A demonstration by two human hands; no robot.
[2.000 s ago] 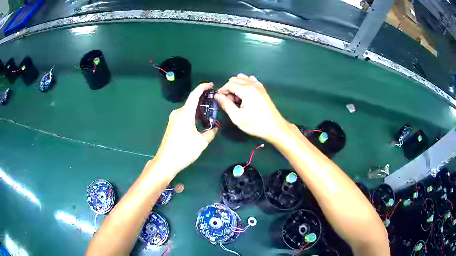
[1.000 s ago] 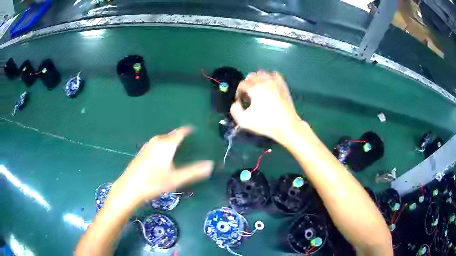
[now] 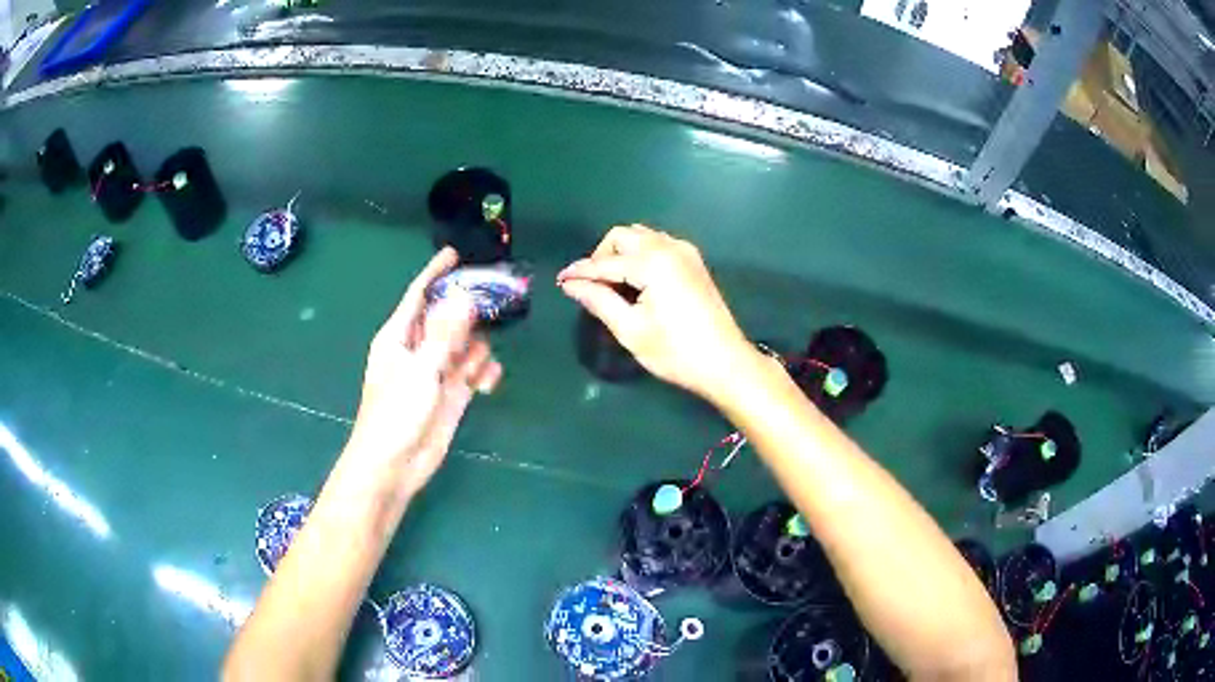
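My left hand [image 3: 424, 366] holds a blue circuit board [image 3: 482, 289] tilted and blurred at its fingertips. The board is in front of the lower part of a black housing [image 3: 470, 211] with a pale green round part and a red wire. My right hand [image 3: 660, 313] is to the right with thumb and forefinger pinched on what looks like a tiny red wire end [image 3: 562, 279]. A dark housing [image 3: 609, 349] is partly hidden under my right hand. The board and the pinched end are a short gap apart.
Blue boards [image 3: 598, 628] and black housings [image 3: 674, 530] lie near me on the green surface [image 3: 267, 360]. More boards and housings are at the left and right. Massed housings [image 3: 1146, 600] are beyond a grey rail [image 3: 1119, 473]. A pale edge rail [image 3: 600, 96] runs behind.
My left hand, open and empty one second ago, has moved up and now holds a board. My right hand has moved slightly left and down. Housings and boards at the back have shifted right.
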